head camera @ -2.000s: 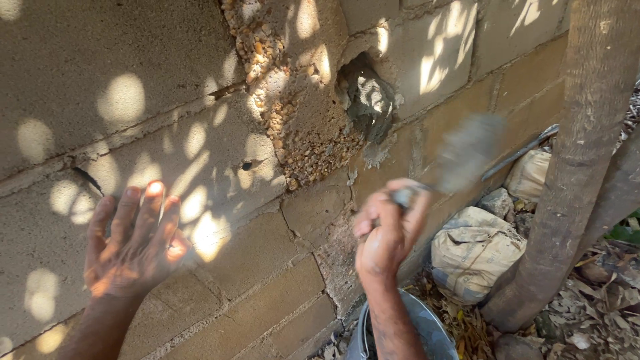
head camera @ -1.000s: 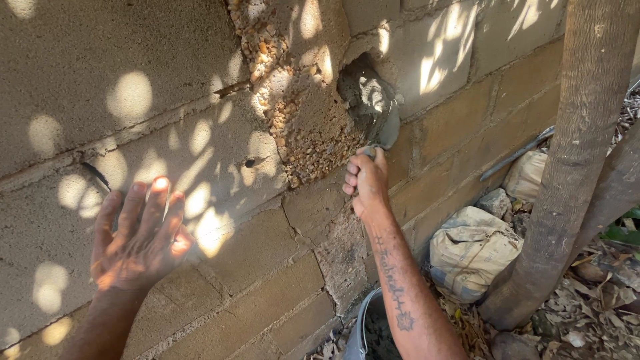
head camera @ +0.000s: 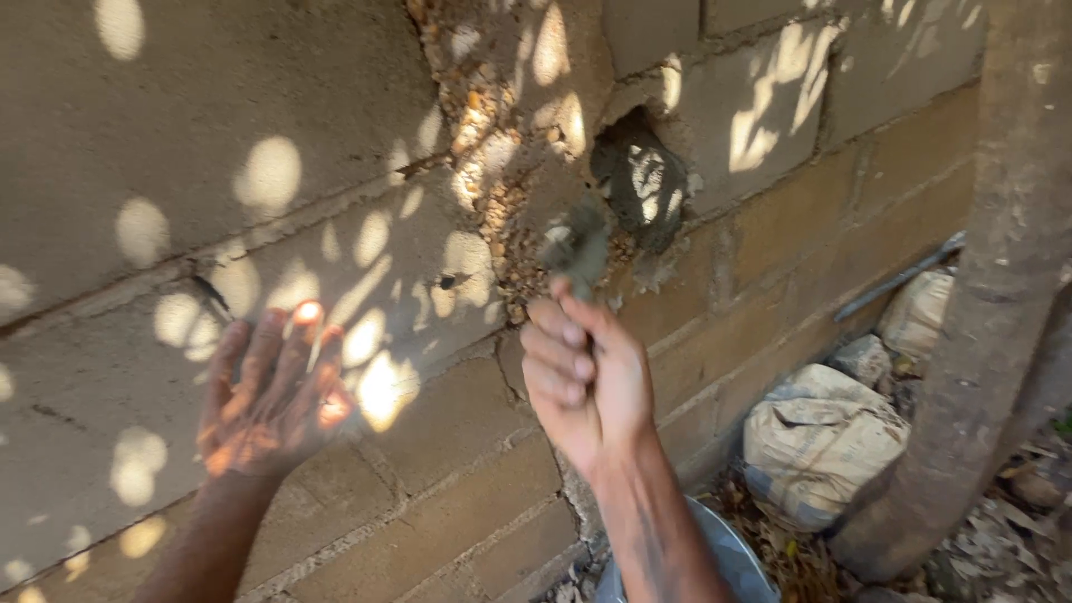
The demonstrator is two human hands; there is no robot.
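Note:
My left hand point(head camera: 272, 389) is spread flat against the block wall point(head camera: 452, 427), fingers apart, holding nothing. My right hand point(head camera: 586, 368) is closed around the handle of a trowel, whose blurred blade point(head camera: 582, 243) carries some grey mortar. The blade is just below and left of a ragged hole point(head camera: 641, 180) in the wall, which is packed with wet grey mortar. A rough strip of exposed pebbly concrete point(head camera: 502, 201) runs up the wall left of the hole. Most of the trowel's handle is hidden in my fist.
A metal bucket point(head camera: 729, 548) stands below my right forearm, partly hidden by it. To the right lie a stuffed, worn sack point(head camera: 821, 444), a second sack point(head camera: 919, 311) and a stone point(head camera: 863, 360). A tree trunk point(head camera: 963, 335) rises at the right, with dry leaves around its base.
My right hand swung the trowel from right of the hole up to its mortar, then drew it back down and left. More mortar fills the hole than two seconds ago. My left hand stayed on the wall.

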